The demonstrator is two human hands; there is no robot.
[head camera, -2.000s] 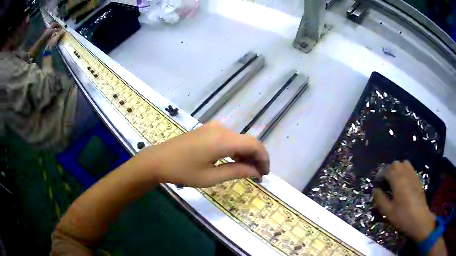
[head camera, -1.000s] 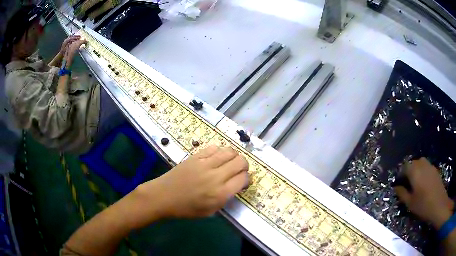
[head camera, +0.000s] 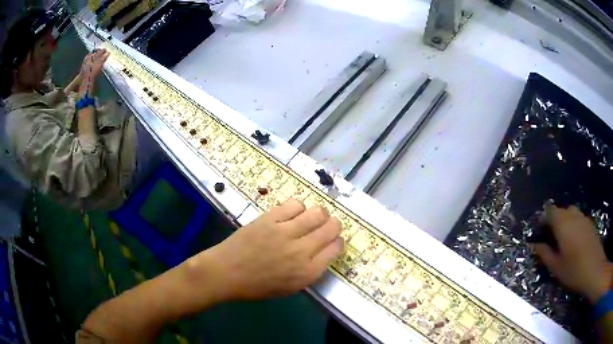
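Note:
The long yellow circuit board panel [head camera: 232,158] lies in the rail track, with a few red-brown components [head camera: 263,191] standing on it. My left hand [head camera: 289,245] is over the panel, its fingers bent down onto the boards; its fingertips are hidden, so I cannot tell if they hold a part. My right hand [head camera: 575,252], with a blue band at the wrist, is in the black component tray [head camera: 531,87] among loose silver components [head camera: 494,225]. Its thumb and fingers are bent around a dark spot; what they hold cannot be made out.
Two grey support bars [head camera: 406,127] lie on the white bench. Black thumb screws [head camera: 324,177] stand along the rail. A metal post [head camera: 440,23] is at the back. Another person [head camera: 67,148] works at the far left end, beside a blue stool [head camera: 161,208] and a second black tray [head camera: 171,33].
The view has shifted. My left hand has come down from above the rail onto the boards, its fingers closer together. My right hand stays in the tray of silver components.

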